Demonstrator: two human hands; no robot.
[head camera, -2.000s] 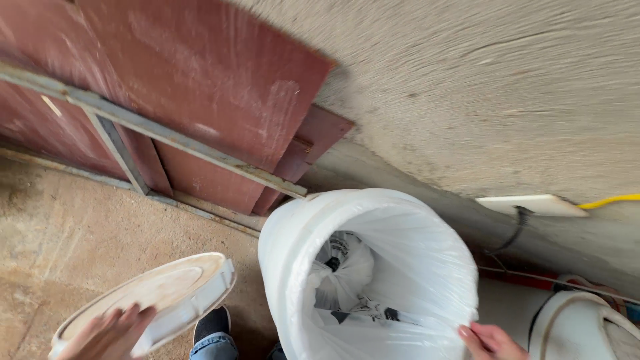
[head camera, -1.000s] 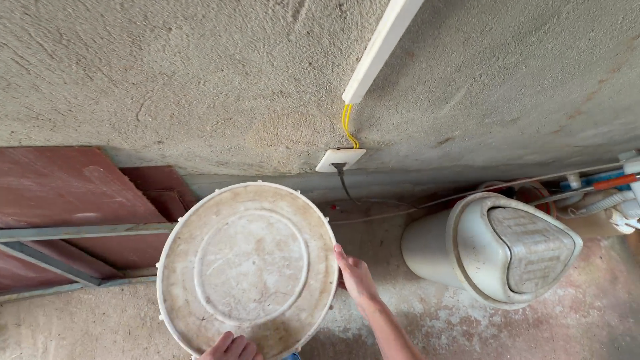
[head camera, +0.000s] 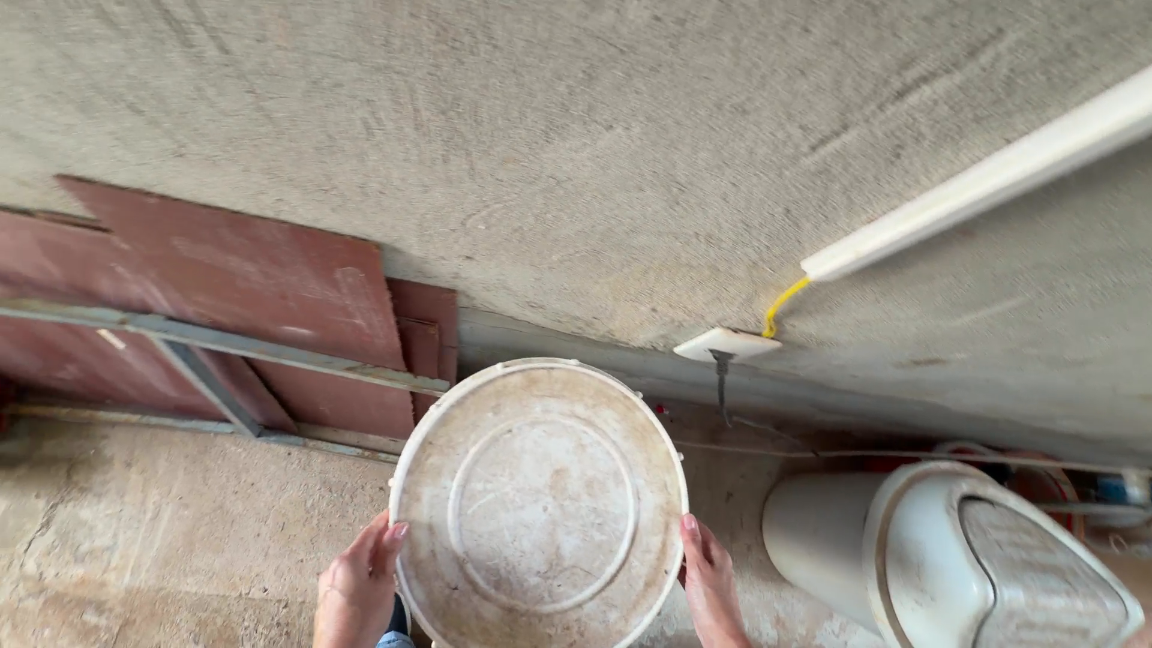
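A round, stained white plastic lid faces up at the bottom middle. My left hand grips its left rim, thumb on top. At the right rim is my right hand, thumb against the edge and fingers partly hidden beneath. Whatever lies under the lid is hidden; I cannot tell whether it rests on the bucket.
Reddish-brown boards lean on the wall behind a metal frame at left. A swing-lid trash bin stands at right. On the wall are a socket with a plug and a white cable duct.
Two seconds ago the lined bucket stood uncovered, my left hand at the lid and my right at the bag's edge. Since then my right hand has moved to the lid; the bucket no longer shows.
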